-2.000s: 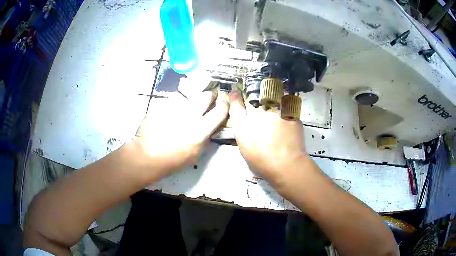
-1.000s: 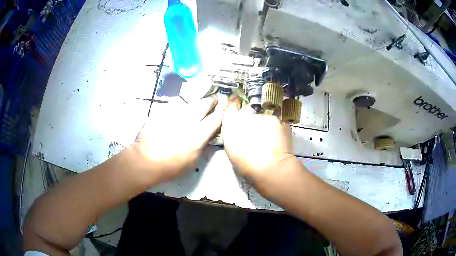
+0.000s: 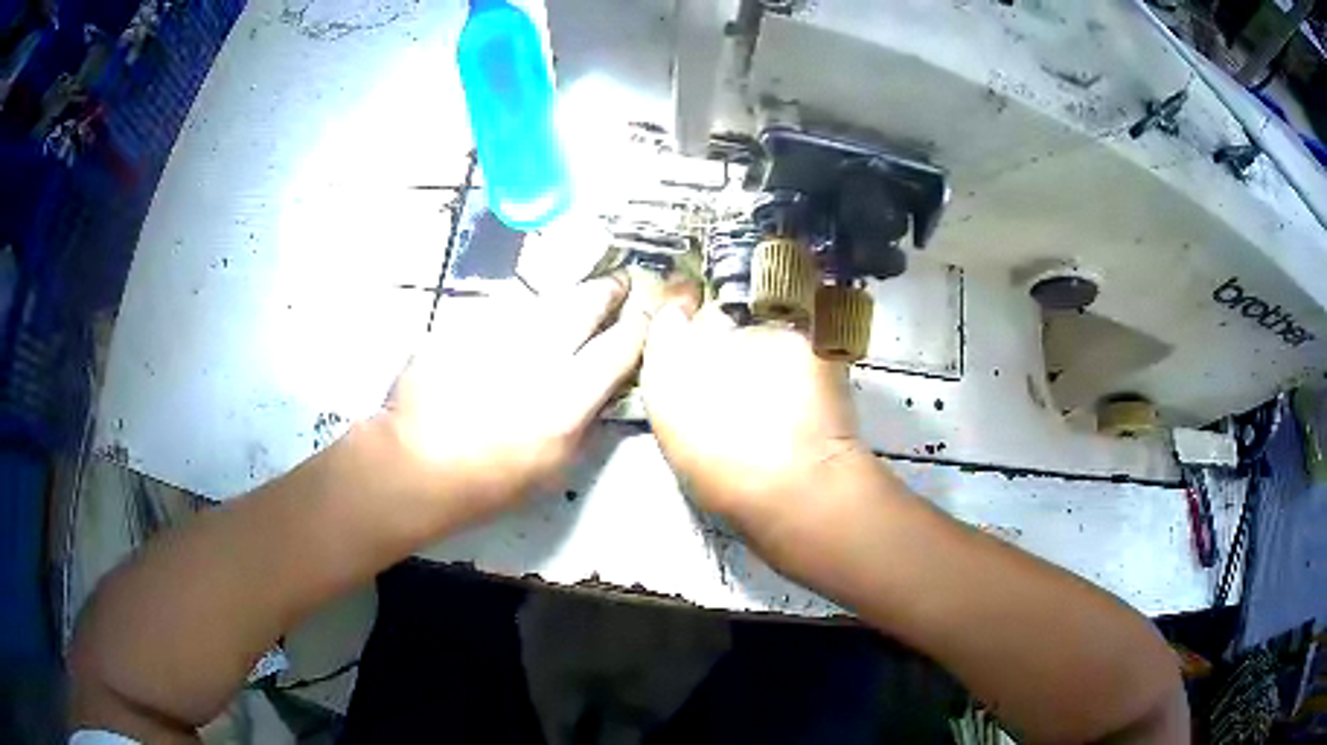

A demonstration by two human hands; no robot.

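A khaki fabric piece (image 3: 626, 393) is mostly hidden under and between my hands, with a bit showing at the presser foot and needle area (image 3: 651, 251). My left hand (image 3: 502, 364) is bare and presses on the cloth from the left, fingertips by the foot. My right hand (image 3: 745, 393) is bare, its fingertips touching the cloth beside the left ones, below the brass knobs (image 3: 786, 280). The off-white sewing machine (image 3: 1004, 160) stands behind and to the right. Glare washes out detail at the fingers.
A bright blue lamp tube (image 3: 512, 117) hangs left of the needle. A black bracket (image 3: 859, 175) holds the knobs. A red-and-dark small tool (image 3: 1199, 517) lies at the right of the white table (image 3: 248, 320). Blue baskets (image 3: 109, 160) stand at far left.
My right hand has shifted slightly left, closer to my left hand, since two seconds ago. The cloth stays at the foot. The view has shifted slightly.
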